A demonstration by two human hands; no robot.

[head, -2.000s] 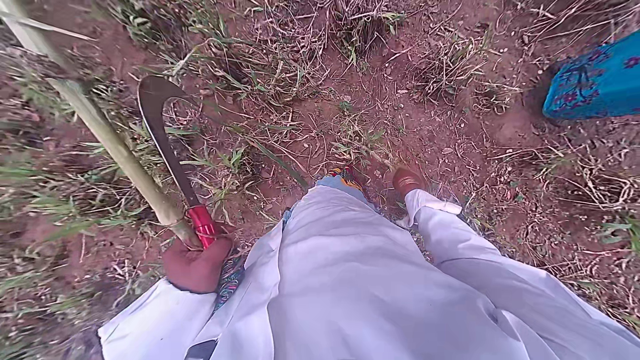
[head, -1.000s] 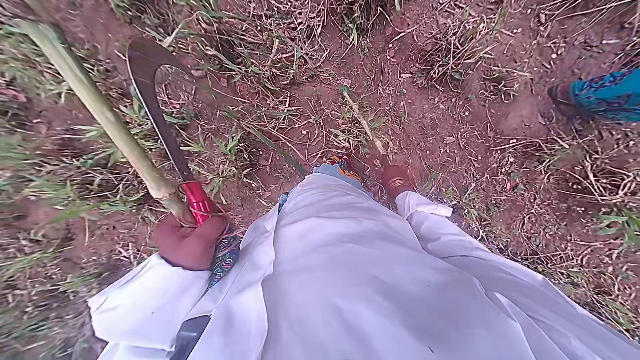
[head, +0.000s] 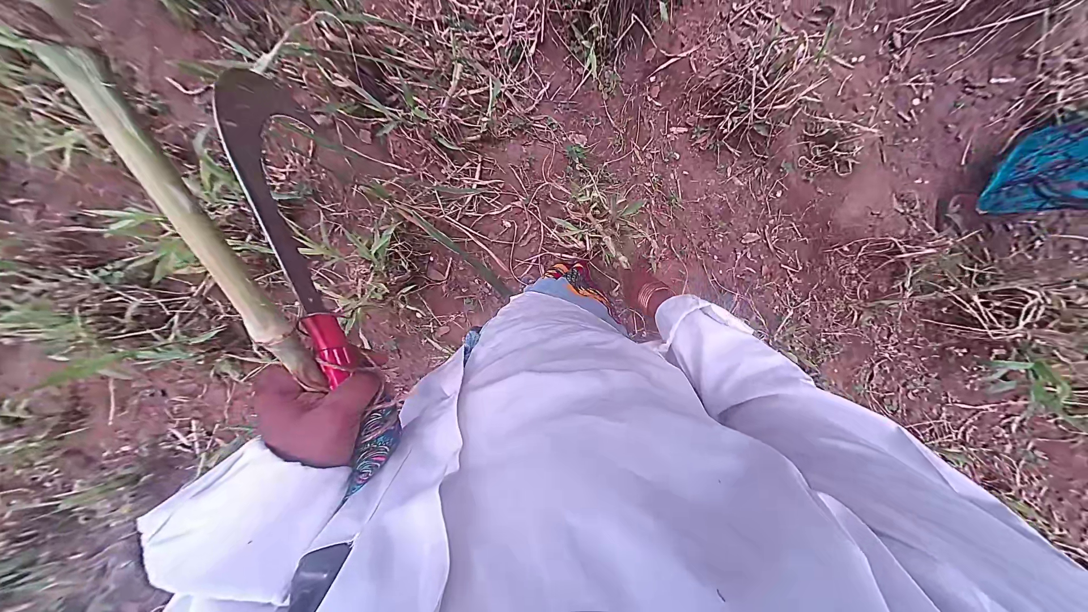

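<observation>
At the lower left, my left hand [head: 314, 412] is closed around the red handle [head: 330, 344] of a billhook with a hooked dark blade [head: 263, 183] pointing up. The same hand grips the jointed end of a thick green stalk [head: 187, 204], which runs to the upper left beside the blade. My right hand [head: 643, 287], with bangles at the wrist, hangs in front of me at the centre. Its fingers are blurred, and whether they hold anything cannot be told. A white garment covers my front and arms.
Reddish soil [head: 731, 221] with tufts of dry and green grass [head: 608, 212] lies all around. A patterned blue cloth [head: 1037, 174] on another person shows at the right edge. Patterned fabric [head: 578, 276] shows below my white garment.
One second ago a thin stick extended from my right hand; it no longer shows plainly. My left hand keeps the billhook and thick stalk.
</observation>
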